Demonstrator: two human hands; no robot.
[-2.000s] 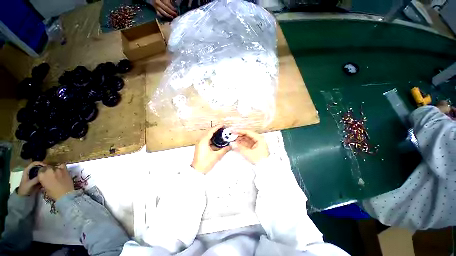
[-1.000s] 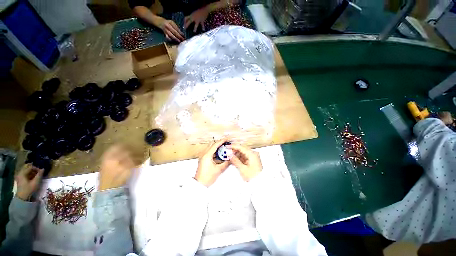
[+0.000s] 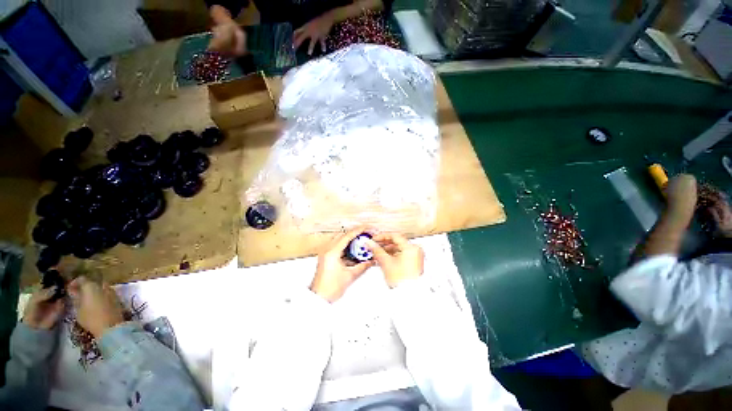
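My left hand (image 3: 329,271) holds a part-assembled unit (image 3: 360,247), a black rim with a white face with dark holes turned up. My right hand (image 3: 399,258) is at the unit's right side, its fingertips on the edge of the white face. Both hands are over the front edge of the tan board (image 3: 473,205). The clear plastic bag (image 3: 361,88) lies just beyond them, with white discs (image 3: 361,164) inside; glare hides their detail. A single black round housing (image 3: 261,214) lies on the board to the left of the bag.
A pile of black housings (image 3: 104,189) lies on the left board. A small open cardboard box (image 3: 241,100) stands behind. Neighbours' hands are at left (image 3: 92,305), far side (image 3: 313,34) and right (image 3: 681,197). Small wire pieces (image 3: 564,235) and another unit (image 3: 598,135) lie on the green surface.
My hands have stayed on the unit. The single housing on the board has shifted slightly right since one second ago. The left neighbour's hands have come together; the right neighbour's arm has moved.
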